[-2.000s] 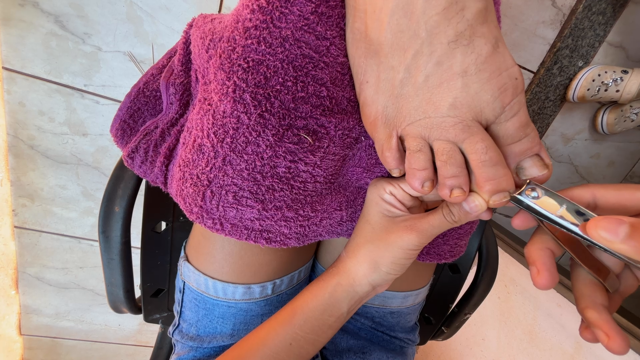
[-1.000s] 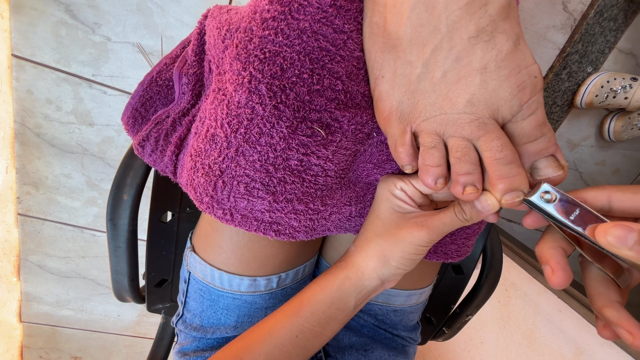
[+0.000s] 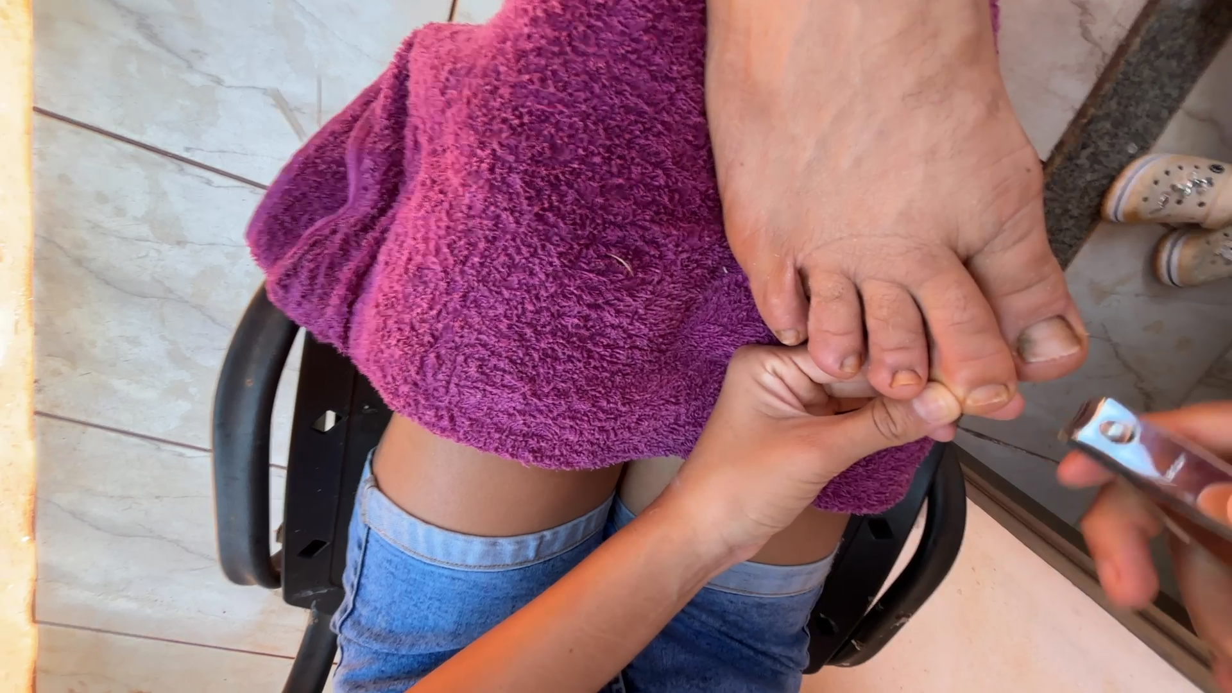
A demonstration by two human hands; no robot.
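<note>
Another person's bare foot (image 3: 866,173) rests on a purple terry towel (image 3: 539,250) spread over my lap. My left hand (image 3: 789,443) pinches the second toe (image 3: 967,337) near its tip, thumb on the near side and fingers curled beneath the toes. At the right edge, my right hand (image 3: 1155,510) holds a shiny metal nail clipper (image 3: 1145,457), its head a short way from the big toe (image 3: 1044,332) and not touching it. Part of this hand is cut off by the frame. A thin pale sliver (image 3: 621,262) lies on the towel.
Black chair armrests (image 3: 245,452) flank my thighs in denim shorts (image 3: 472,568). Marbled floor tiles (image 3: 135,289) lie at the left. A dark granite strip (image 3: 1116,125) crosses the upper right, with a pair of pale clogs (image 3: 1169,190) beyond it.
My right hand has drawn the clipper away from the toes, toward the right and down. My left hand keeps its hold on the toe.
</note>
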